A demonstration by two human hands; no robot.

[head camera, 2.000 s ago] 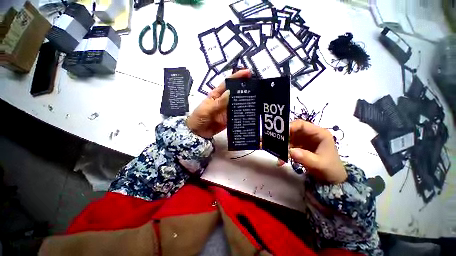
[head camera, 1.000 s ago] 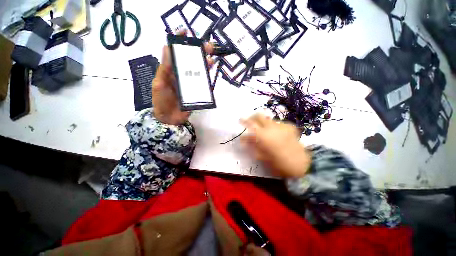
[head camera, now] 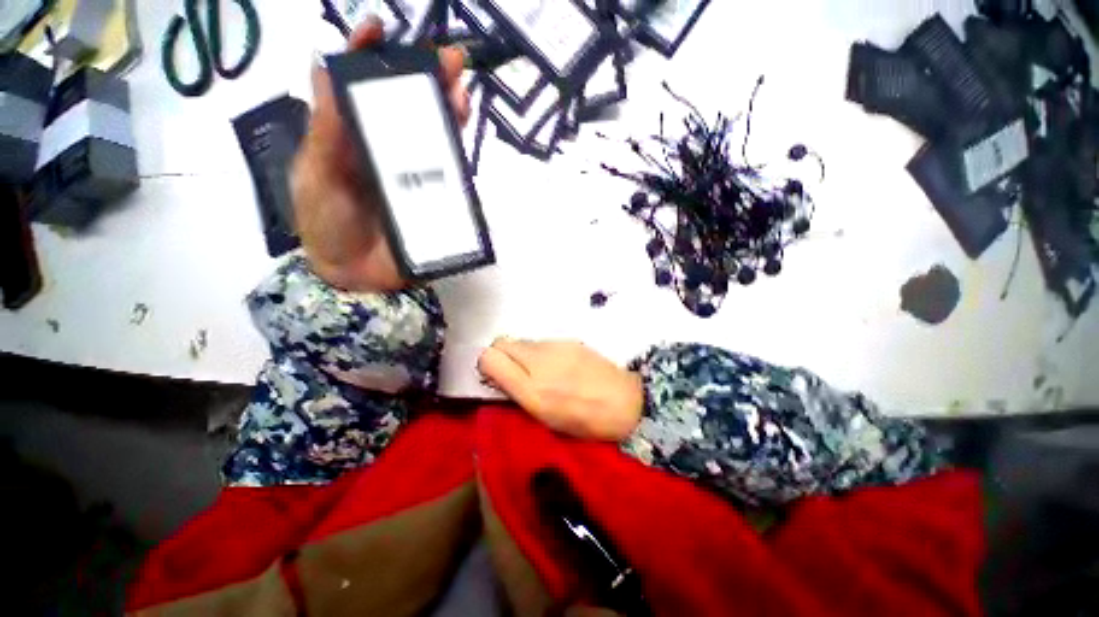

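My left hand [head camera: 344,181] holds a hang tag card with a pale face and black border [head camera: 422,175], tilted, above the table. My right hand [head camera: 566,386] lies low at the table's front edge, palm down, fingertips pointing left. Whether it holds a string cannot be told. A loose tangle of black seal strings [head camera: 711,205] lies to the right of the card, with small dark round ends. A stack of black printed cards [head camera: 275,163] lies left of my left hand, partly hidden by it.
Bordered cards [head camera: 536,48] lie heaped at the top centre. Green-handled scissors [head camera: 211,42] and banded card stacks [head camera: 84,145] are at the upper left. Finished strung tags [head camera: 964,145] spread at the right. A dark round spot or object [head camera: 930,293] lies below them.
The opened black card has given way to the pale bordered face in my left hand. My right hand has left the card and moved down and left to the table's front edge. The view has shifted.
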